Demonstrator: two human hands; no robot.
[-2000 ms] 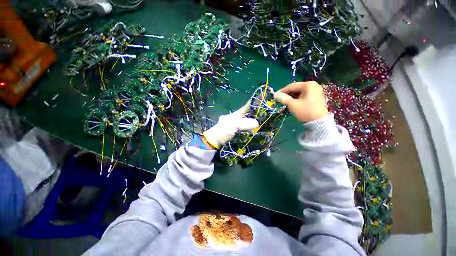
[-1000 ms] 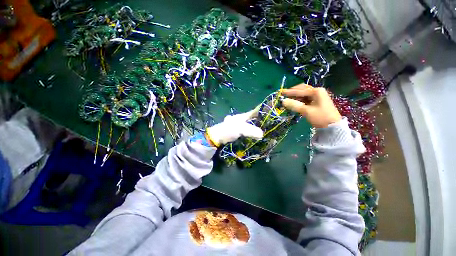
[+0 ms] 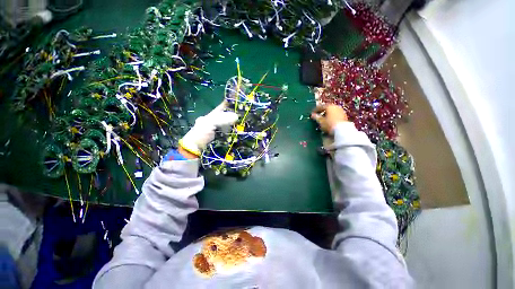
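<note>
My left hand (image 3: 210,128), in a white glove with a yellow cuff, holds a round wired unit (image 3: 248,97) with yellow spots and thin wires, raised at its upper end. More such units (image 3: 231,158) lie against it, just below and to the right of the glove. My right hand (image 3: 330,118), bare, is at the left edge of the red-and-silver pile (image 3: 361,90). Its fingers are bent together and small; whether a piece is between them cannot be told.
A long heap of green wire units (image 3: 121,93) runs along the left. Another heap (image 3: 271,17) lies at the far side. A dark block (image 3: 311,69) sits beside the red pile. Green-yellow units (image 3: 398,178) lie below it on the brown board (image 3: 437,163). A blue stool (image 3: 53,242) stands lower left.
My right hand has left the unit and moved right to the red pile's edge. My left hand still holds the unit. The whole view has shifted, so the bench things appear further left.
</note>
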